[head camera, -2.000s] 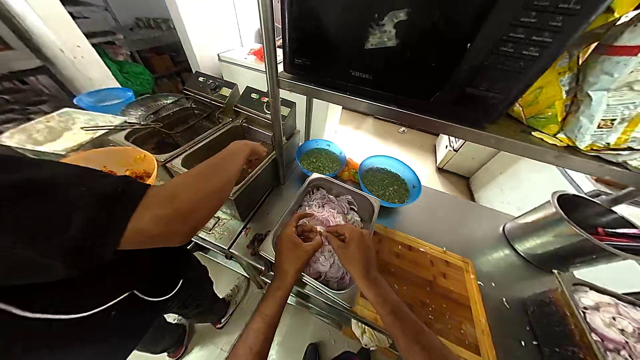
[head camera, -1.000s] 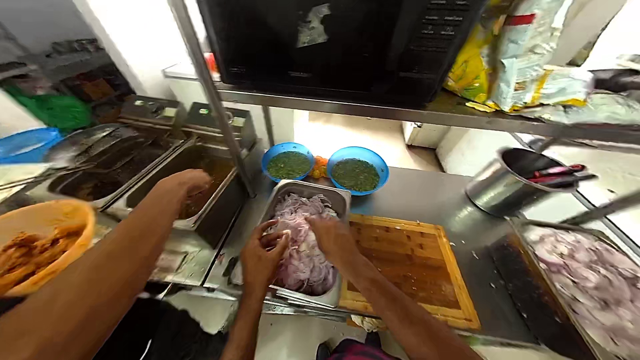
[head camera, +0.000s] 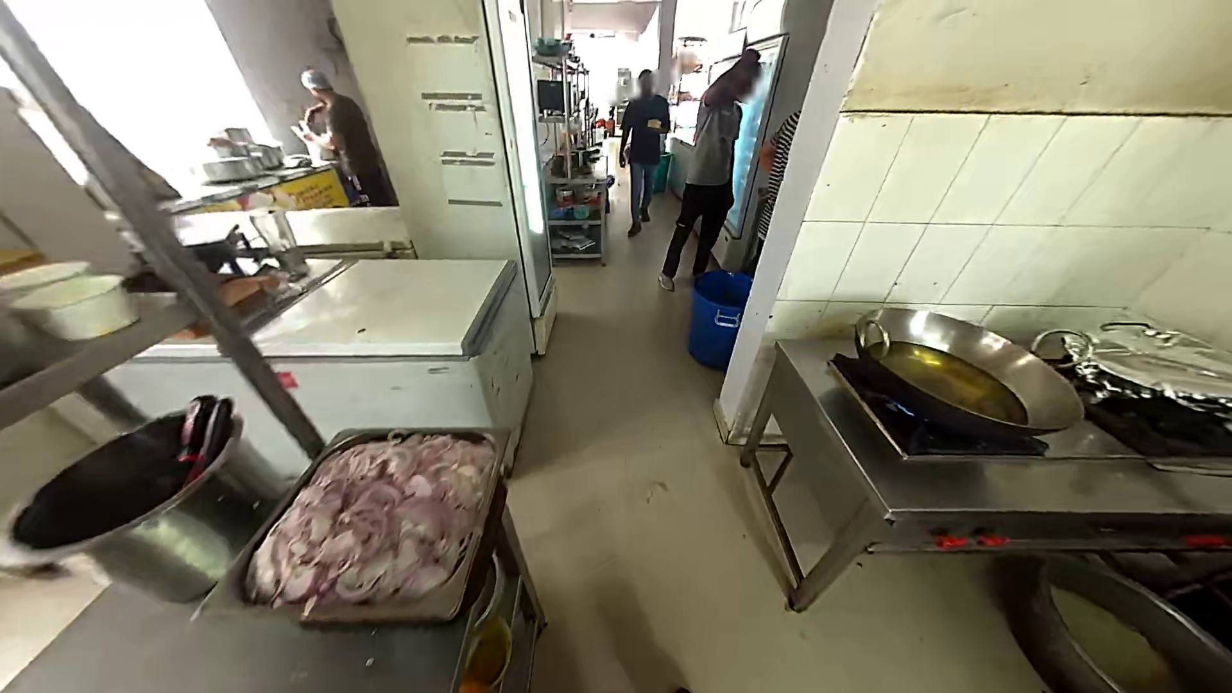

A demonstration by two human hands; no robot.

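Observation:
Neither my left hand nor my right hand shows in the head view now. At the lower left, a rectangular metal tray (head camera: pixel 375 525) heaped with sliced red onions (head camera: pixel 385 510) rests on the end of a steel counter (head camera: pixel 279 650). Just left of it stands a deep steel pot (head camera: pixel 164 539) with dark and red handles (head camera: pixel 204 433) sticking up inside. On the right, a wide metal kadai (head camera: pixel 1039 385) holding yellowish oil (head camera: pixel 948 380) sits on a burner of a steel stove (head camera: pixel 1011 486). A foil-covered pan (head camera: pixel 1155 361) is beside it.
A white chest freezer (head camera: pixel 385 303) stands behind the tray. An aisle floor (head camera: pixel 616 404) runs between counter and stove, with a blue bin (head camera: pixel 719 318) by the wall. Several people are farther back, one near a glass-door fridge. A large pan (head camera: pixel 1107 626) is low at the right.
The view has swung far to the right, from the counter to the aisle and stove. My hands, in the sliced onions one second ago, have left the view.

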